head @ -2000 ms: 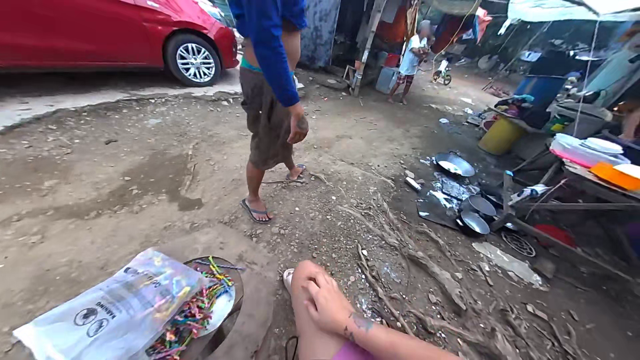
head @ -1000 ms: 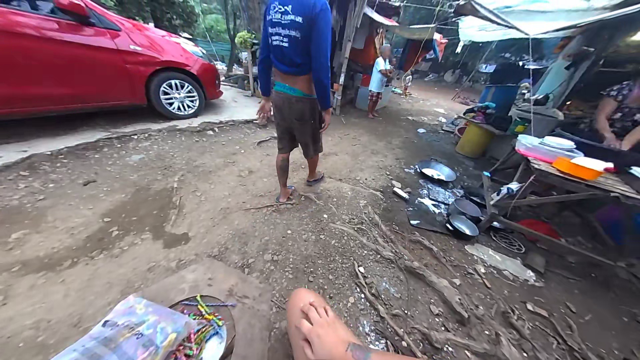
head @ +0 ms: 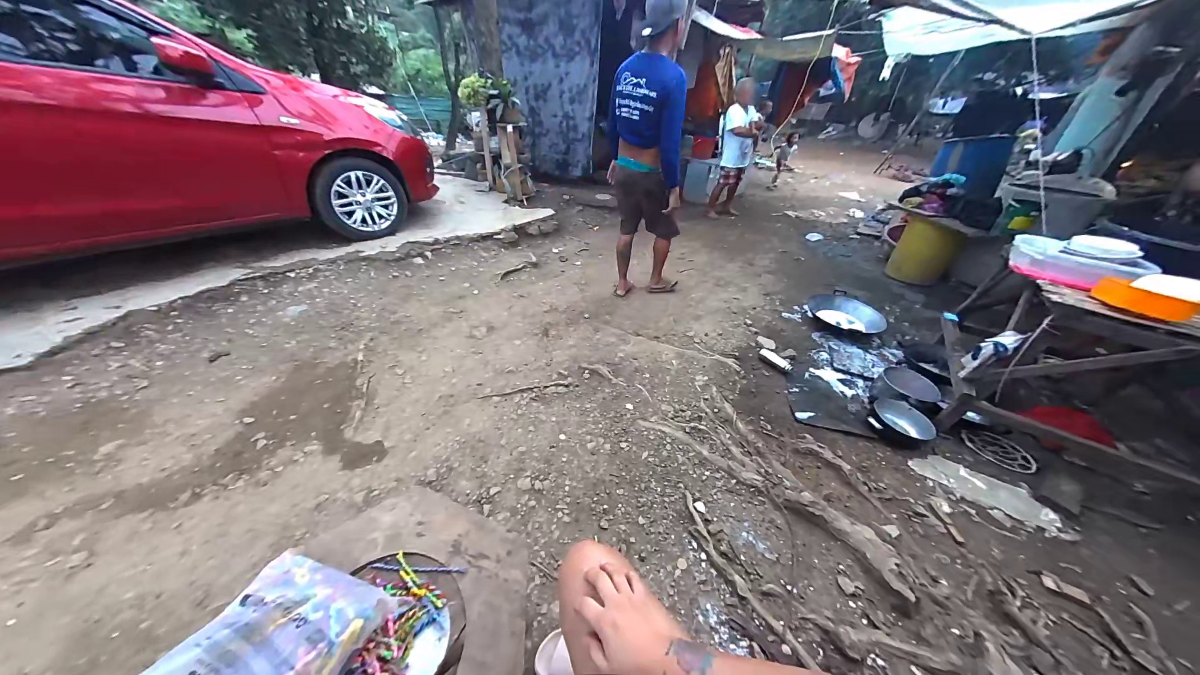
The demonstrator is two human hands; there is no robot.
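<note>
My right hand (head: 626,614) rests on my bare knee (head: 583,562), with its fingers a little spread and nothing in them. A tattoo marks the wrist. My left hand is out of the picture. Left of the knee, at the bottom edge, a printed clear plastic bag (head: 281,619) with colourful contents lies beside many small, brightly coloured twisted pieces (head: 403,600). Part of a pale dish (head: 433,642) shows under these pieces, within a dark round rim on a flat, worn brown surface (head: 492,572). The bag hides much of the dish.
A person in a blue shirt (head: 647,103) stands ahead, near another person in white (head: 739,131). A red car (head: 225,141) is at left. Exposed roots (head: 825,525) cross the ground at right, near metal pans (head: 846,314) and a wooden table (head: 1106,323) holding plastic containers (head: 1069,261).
The person in the blue shirt has walked farther away from me. My right hand has stayed on the knee. The view has tilted upward.
</note>
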